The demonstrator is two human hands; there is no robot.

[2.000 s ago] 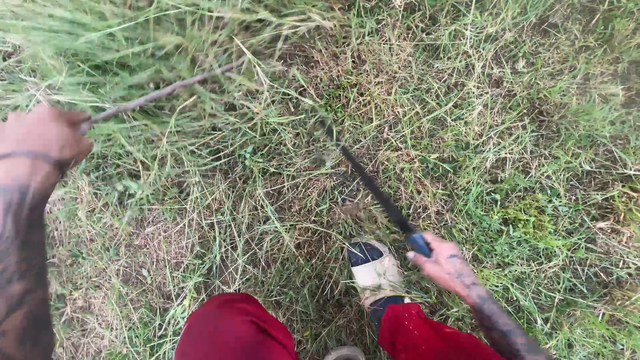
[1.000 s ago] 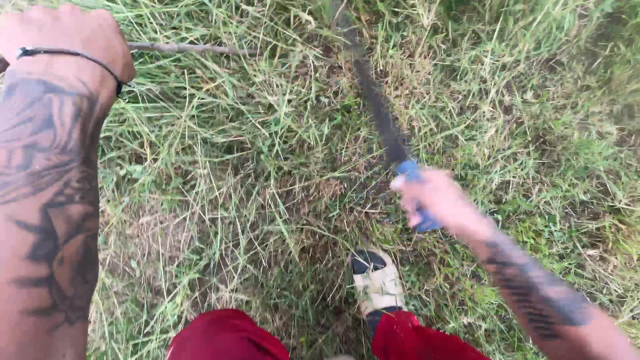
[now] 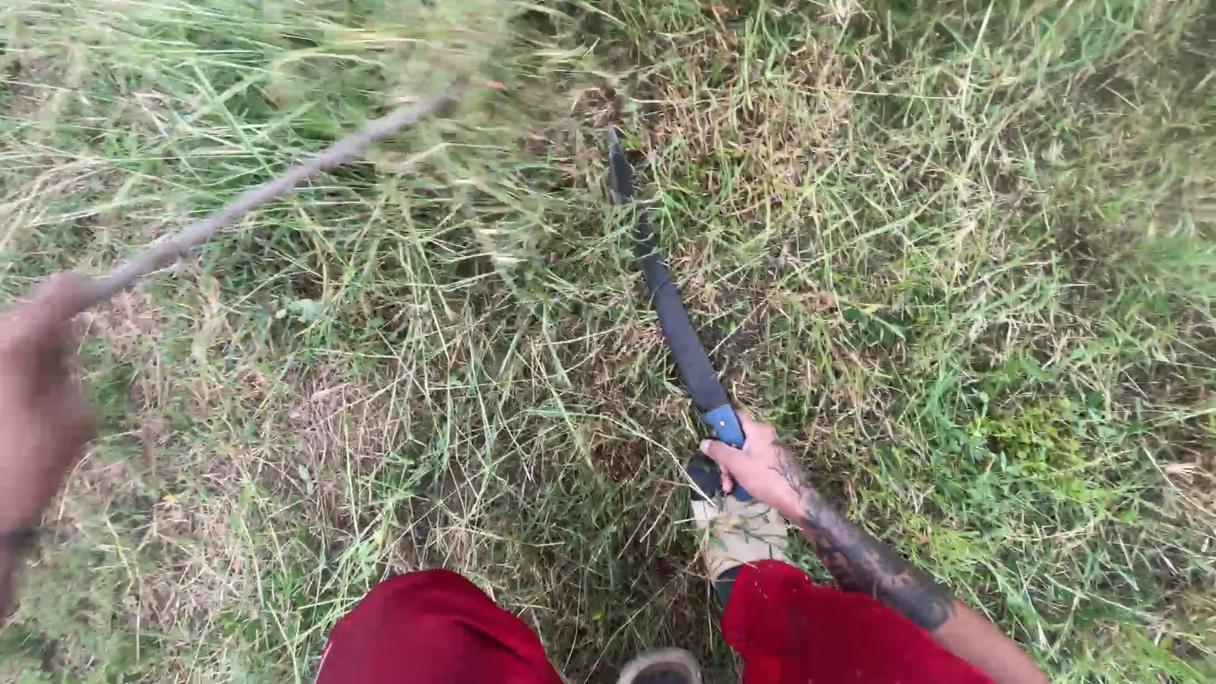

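Observation:
A machete with a dark blade and a blue handle is gripped in my right hand, low and right of centre, just above my shoe. Its blade points up and slightly left, with grass stems lying across it near the tip. At the left edge my left hand, blurred, holds a thin wooden stick. The stick slants up to the right, and its far end lies among blurred long grass.
Below my right hand is a beige and black shoe; part of another shoe shows at the bottom edge. My knees in red trousers are at the bottom. Matted green and dry grass covers the ground.
Since a second ago my left hand has moved down and toward the left edge, and the stick now slants instead of lying nearly level. The machete has come lower, its handle nearer my shoe.

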